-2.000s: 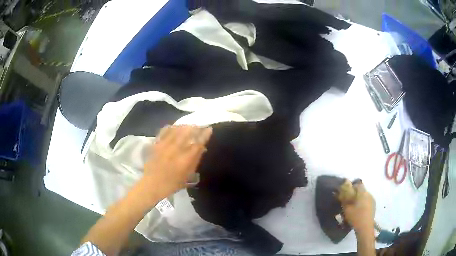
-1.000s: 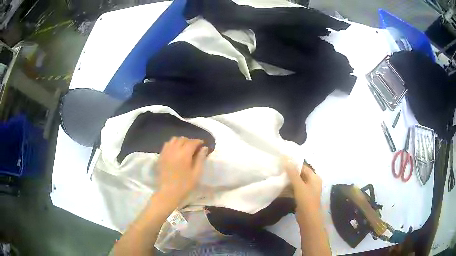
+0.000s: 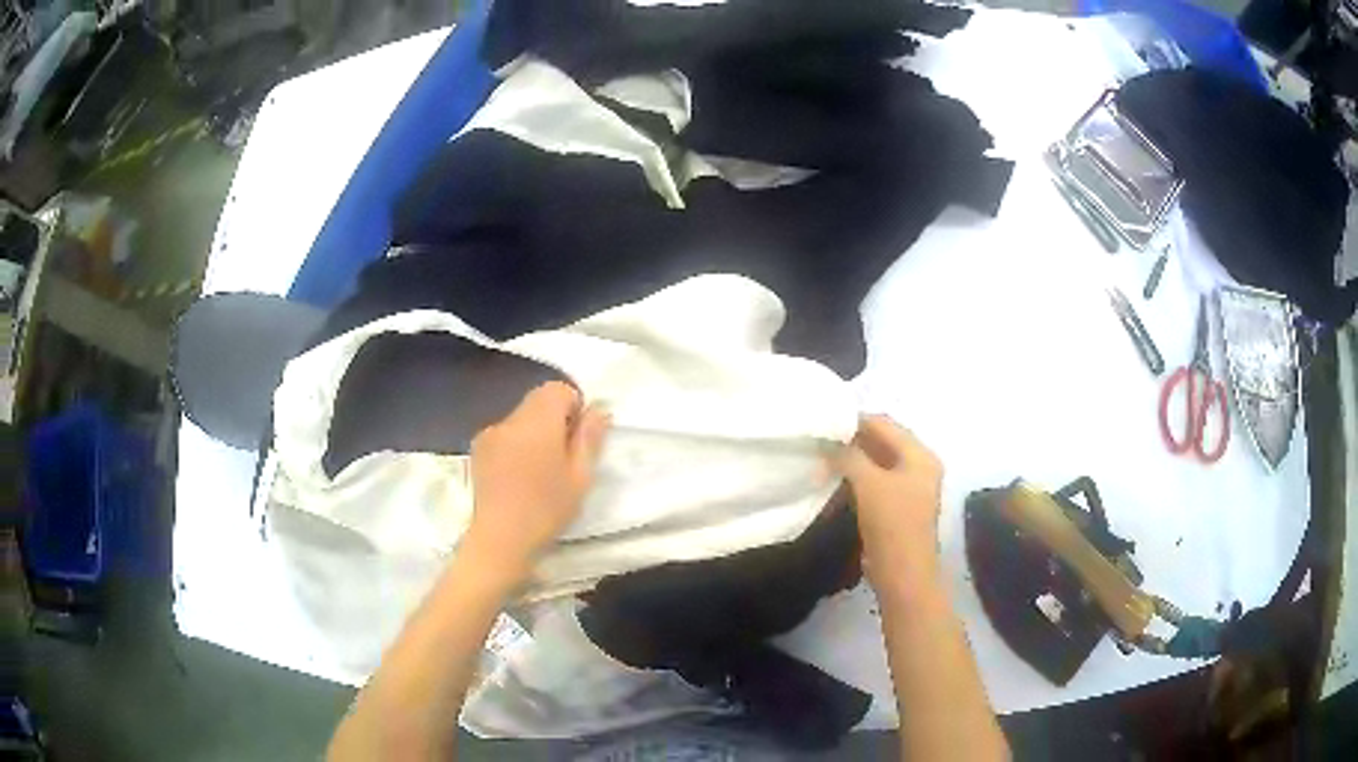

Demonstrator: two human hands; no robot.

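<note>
The black garment (image 3: 626, 253) lies spread over the table. Its white lining (image 3: 700, 476) is stretched between my hands, with a dark oval opening at the left. My left hand (image 3: 529, 454) pinches the lining at the right edge of the opening. My right hand (image 3: 891, 474) pinches the lining's right end between thumb and fingers. The steam iron (image 3: 1050, 573), with a tan handle, stands on the white table just right of my right hand, untouched. A grey rounded board end (image 3: 238, 369) shows at the left.
Red-handled scissors (image 3: 1194, 412), a silver iron-shaped plate (image 3: 1260, 372), small dark tools and a metal tray (image 3: 1120, 167) lie on the right. Black cloth (image 3: 1244, 179) is at the upper right. A blue strip (image 3: 390, 157) lies upper left. A blue bin (image 3: 67, 491) is at far left.
My right hand has let go of the iron and moved left onto the lining. The white lining now covers much of the black cloth in front. Over the last second both hands keep hold.
</note>
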